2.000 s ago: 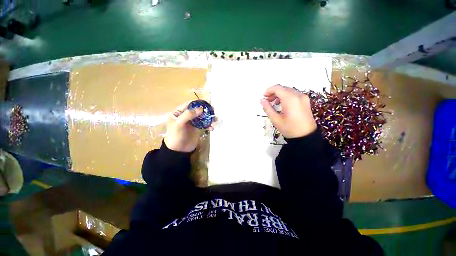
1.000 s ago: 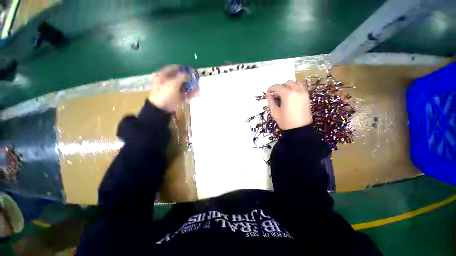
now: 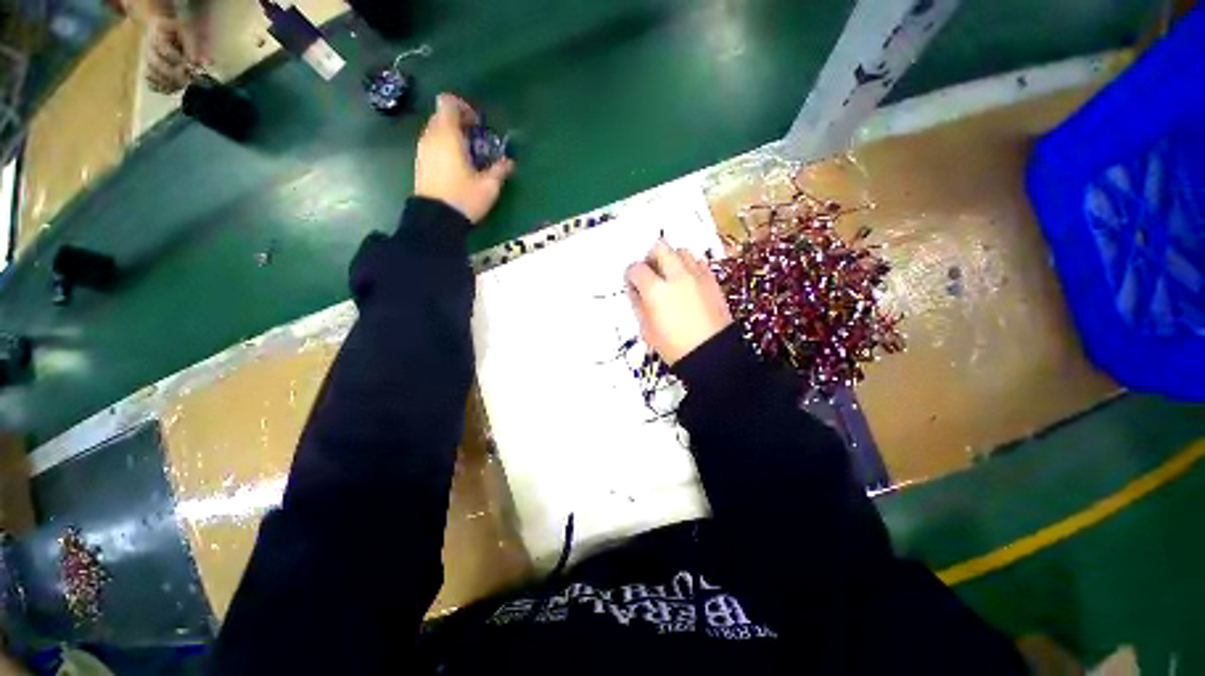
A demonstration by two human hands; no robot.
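My left hand (image 3: 456, 161) is stretched out over the green conveyor belt (image 3: 582, 106), with its fingers around a dark round unit (image 3: 486, 145). I cannot tell whether the unit touches the belt. My right hand (image 3: 677, 301) is over the white work sheet (image 3: 555, 396), fingertips pinched together on a small dark wired component (image 3: 661, 242). A large pile of red and black wired components (image 3: 809, 291) lies just right of my right hand. A few loose ones (image 3: 650, 376) lie on the sheet below it.
Another round unit (image 3: 387, 90) with a pale wire lies on the belt, with black cylinders (image 3: 218, 108) further left. Another person's hand (image 3: 169, 56) is across the belt. A metal post (image 3: 866, 73) stands at the bench edge, and a blue stool (image 3: 1130, 225) is at right.
My left hand has moved forward from over the bench to over the belt with the round unit. My right hand stays by the pile. The view has turned and shows more of the belt.
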